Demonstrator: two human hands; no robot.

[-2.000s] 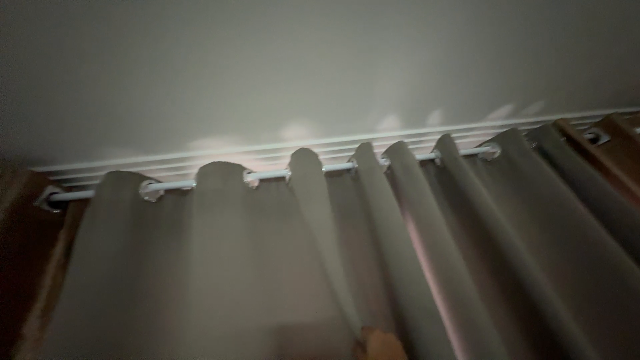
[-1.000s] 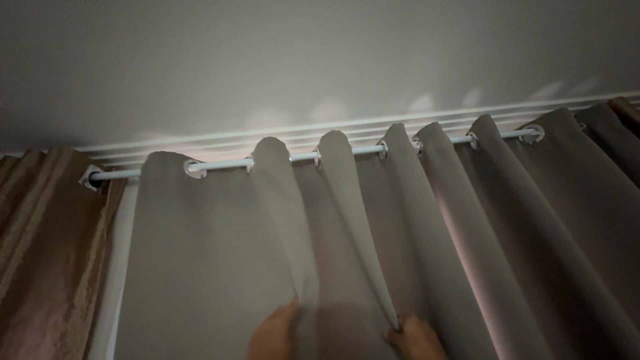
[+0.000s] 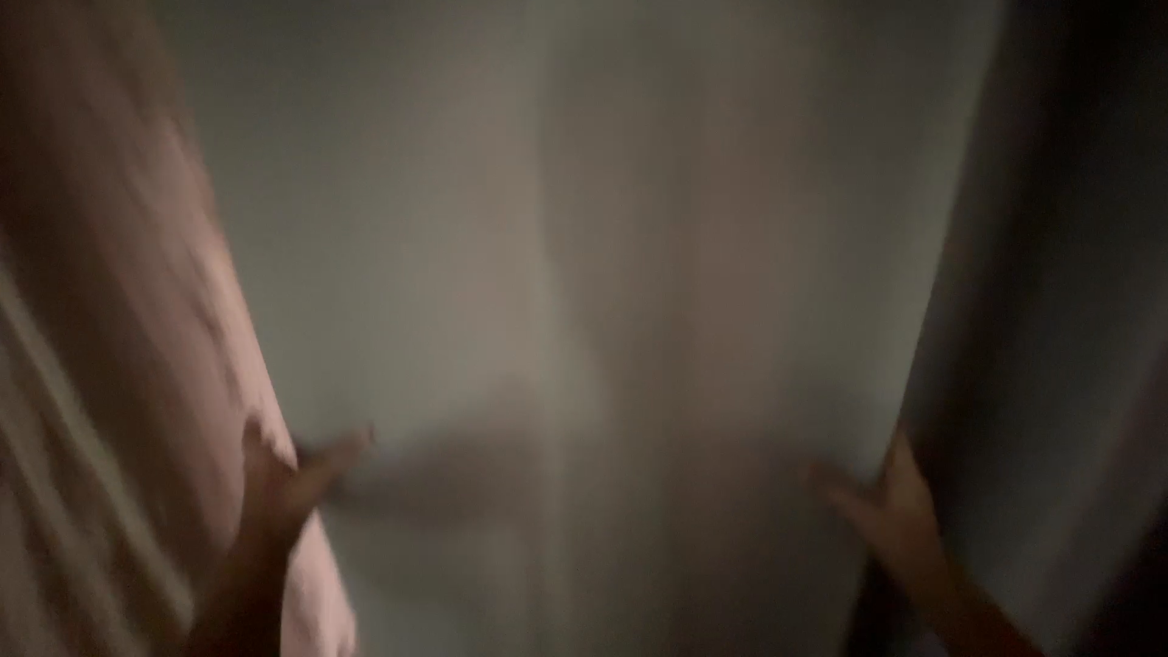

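A grey curtain panel (image 3: 566, 274) spreads across the middle of the blurred head view. My left hand (image 3: 292, 474) is at its left side, where a brown curtain (image 3: 137, 301) meets it; the thumb lies toward the grey cloth and the other fingers are partly hidden. At the panel's right side, my right hand (image 3: 890, 502) touches the edge of a fold, thumb pointing left. Whether either hand grips the fabric is hard to tell through the blur.
Darker grey curtain folds (image 3: 1049, 301) hang at the right. Brown curtain folds fill the left side, down to the bottom edge of the view.
The view has tilted down, so the rod and ceiling are out of sight. My hands, close together at the grey folds a second ago, are now wide apart.
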